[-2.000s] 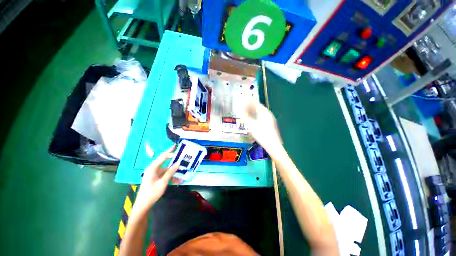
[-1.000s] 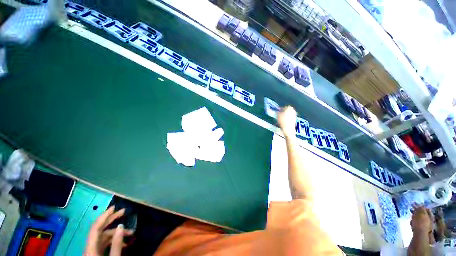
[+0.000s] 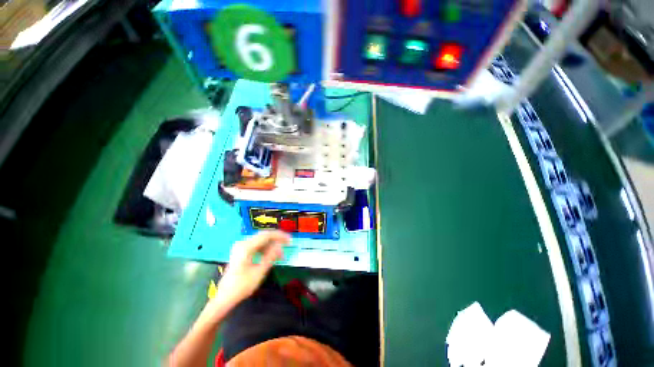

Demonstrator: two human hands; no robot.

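Note:
My left hand (image 3: 254, 261) is just in front of the press's front housing, its fingertips near the two red buttons (image 3: 300, 224). It is blurred, its fingers are partly spread and no object shows in it. My right hand is not in view. A panel (image 3: 257, 156) with a pale rim stands tilted in the brown-orange fixture (image 3: 257, 179) on the press bed (image 3: 333, 154). The silver press head (image 3: 283, 125) is over the bed, beside the panel and partly covering its upper right. Blur hides whether they touch.
The blue control box (image 3: 423, 43) and green number plate (image 3: 252, 43) overhang the press. A black bin (image 3: 136, 190) with white sheets stands at left. White sheets (image 3: 495, 340) lie on the green bench, lower right. Panels (image 3: 566, 204) line the right side.
The view has swung from the line back to the press. My right hand, last seen at a panel on the line, has left view. My left hand is now by the red buttons.

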